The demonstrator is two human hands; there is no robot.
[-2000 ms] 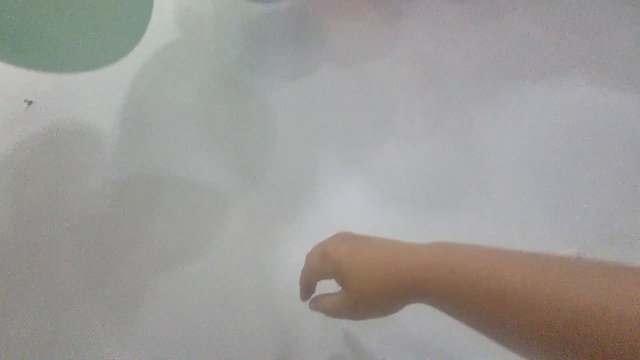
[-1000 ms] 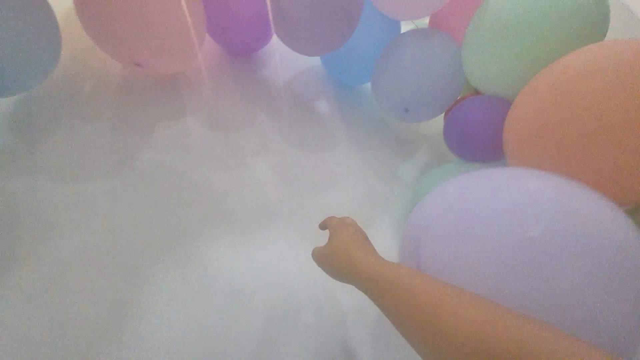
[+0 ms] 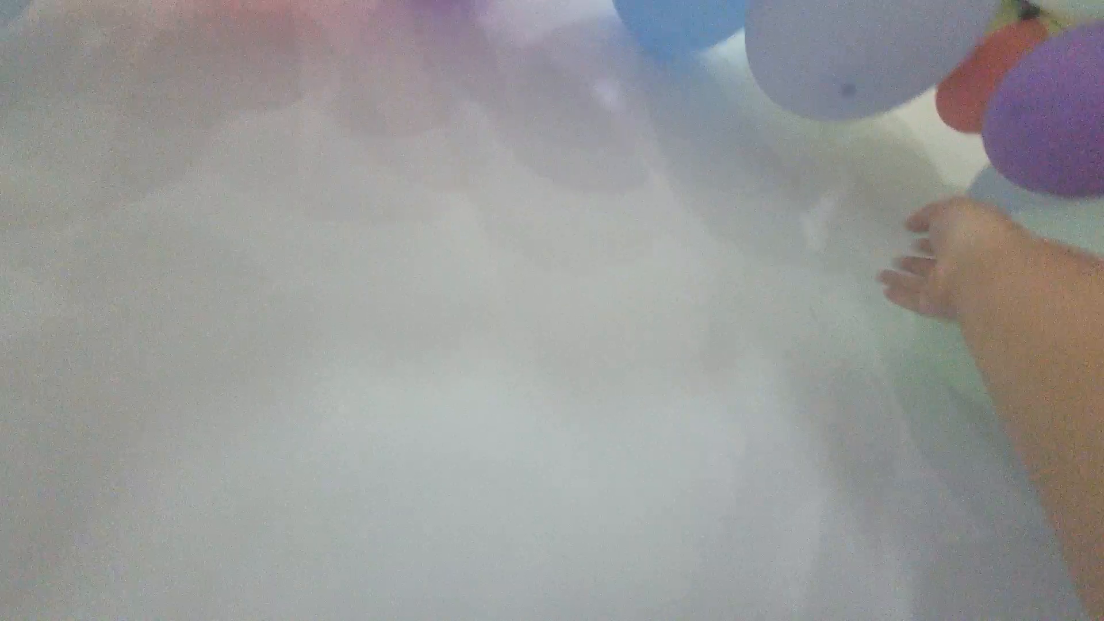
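My right hand (image 3: 944,259) reaches in from the right edge over a pale, glossy surface. Its fingers are apart, and nothing shows in it. Just above the wrist is a purple balloon (image 3: 1052,121), with a smaller red balloon (image 3: 987,82) beside it. Up and to the left of the hand is a large grey-lavender balloon (image 3: 862,52). I cannot tell whether the hand touches any balloon. The left hand is out of view.
A blue balloon (image 3: 681,21) is cut off by the top edge. The pale surface (image 3: 517,362) carries soft shadows and pink and purple reflections. Part of a pale green-blue balloon (image 3: 1056,220) shows behind the wrist.
The view has shifted a lot. My right hand has moved to the right side of the view, and its fingers are now spread. The large lavender balloon beside my forearm is no longer in view.
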